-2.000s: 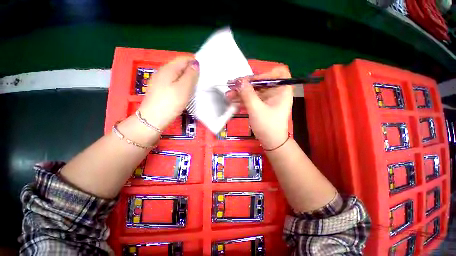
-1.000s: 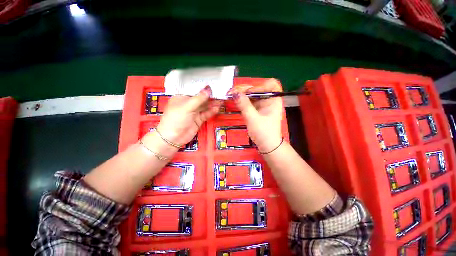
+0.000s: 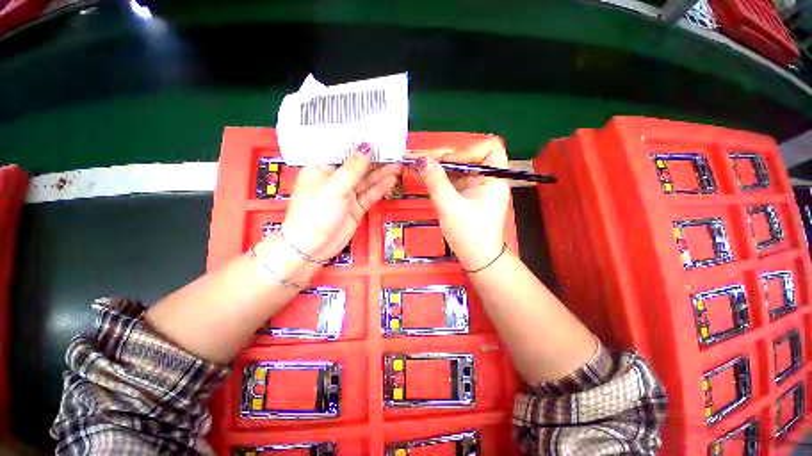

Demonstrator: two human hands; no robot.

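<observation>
My left hand (image 3: 334, 203) holds a white adhesive sheet (image 3: 347, 120) by its lower edge, above the top of the red foam tray (image 3: 363, 383). Rows of fine dark stripes show on the sheet. My right hand (image 3: 467, 203) holds dark tweezers (image 3: 499, 170) nearly level, with the tip end at the sheet's lower right corner. Whether a piece is on the tip cannot be seen. Phone frames (image 3: 426, 310) with yellow pads lie in the tray's pockets; my hands and forearms partly cover the upper ones.
Stacked red trays (image 3: 592, 214) with more frames stand at the right. A pale rail (image 3: 125, 184) runs behind the tray, with a dark green surface (image 3: 223, 53) beyond. Another red tray edge (image 3: 11, 223) shows at the far left, and red items (image 3: 757, 31) at the top right.
The sheet, tilted and blurred before, is now raised and spread with its striped side in view. Both hands are closer together at its lower edge than two seconds ago.
</observation>
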